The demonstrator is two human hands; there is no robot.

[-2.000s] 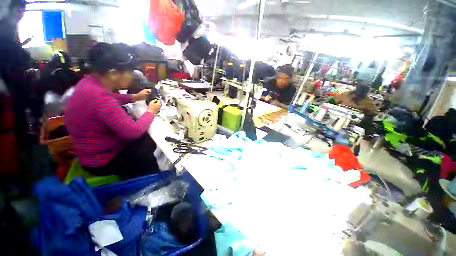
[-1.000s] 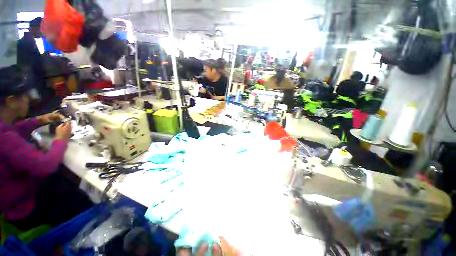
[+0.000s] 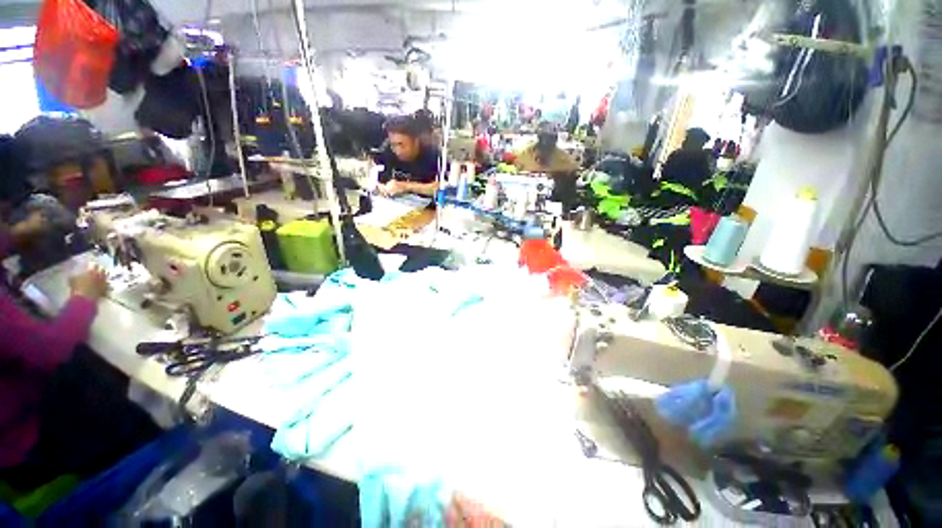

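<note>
Light-aqua cut fabric [image 3: 315, 413] lies heaped on the white table, its middle glared to white. A piece of aqua fabric [image 3: 387, 495] hangs at the near edge, bottom centre. Beside it a small blurred patch of skin, part of a hand [image 3: 473, 513], is cut off by the bottom edge. I cannot tell which of my hands it is or whether it grips the fabric. Neither hand shows clearly. The cream sewing machine [image 3: 754, 387] stands at right with a blue rag [image 3: 699, 409] on it. Black-handled shears [image 3: 666, 485] lie in front of it.
A neighbour's machine [image 3: 222, 270] and dark scissors [image 3: 191, 356] are at left, by a person in a magenta sleeve [image 3: 41, 330]. A blue crate [image 3: 124, 464] with clear plastic is at lower left. Thread cones [image 3: 787, 239] stand at right. A red item [image 3: 547, 266] lies at the table's far end.
The view has turned right, then slightly more down, bringing the near machine and shears into sight. Fingers seen at the bottom edge a second ago are now less visible.
</note>
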